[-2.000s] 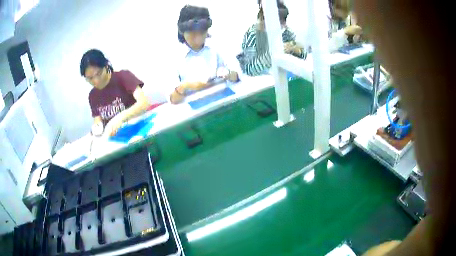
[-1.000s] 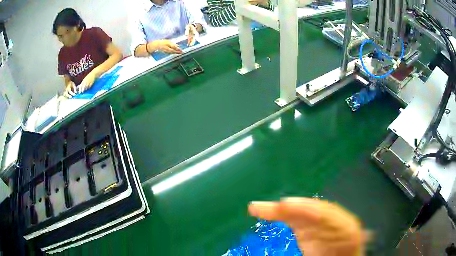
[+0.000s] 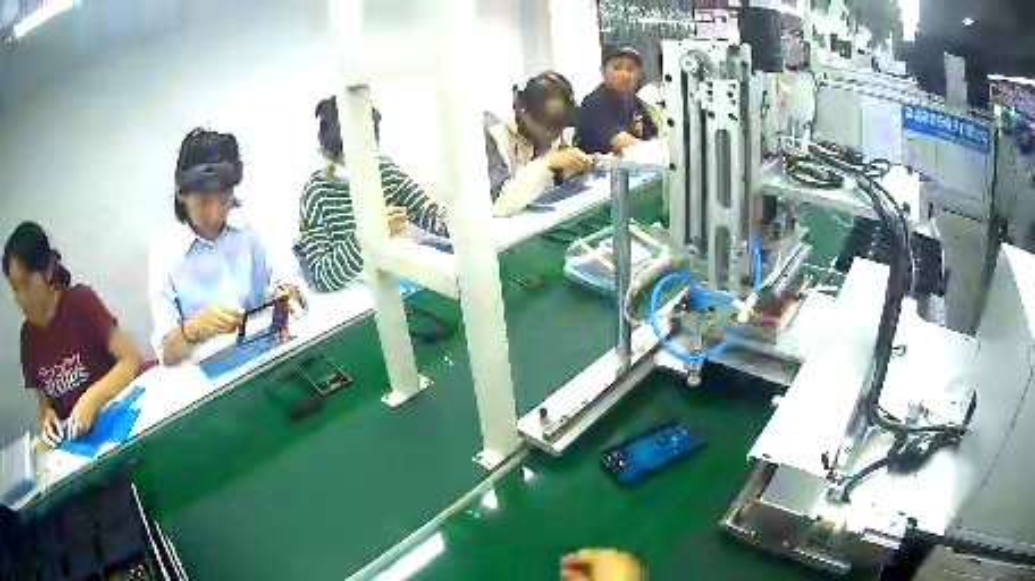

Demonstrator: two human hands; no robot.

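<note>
A black phone middle frame filled with shiny blue film (image 3: 653, 451) lies flat on the green belt, in front of the press fixture. My right hand (image 3: 602, 565) is cut off by the bottom edge. Only blurred, bare fingertips show, below and left of the blue-filled frame and apart from it. Whether the hand holds anything is hidden. My left hand is not in view.
Silver press fixture (image 3: 709, 170) with blue tubes stands at right. White posts (image 3: 482, 284) rise from the green belt (image 3: 341, 488). Black trays (image 3: 85, 539) are at lower left. Dark frames (image 3: 312, 386) lie on the belt's far side. Several workers sit along the far side.
The view has turned up and to the right. My right hand now shows only at the bottom edge. The crinkled blue film beside it has left the view.
</note>
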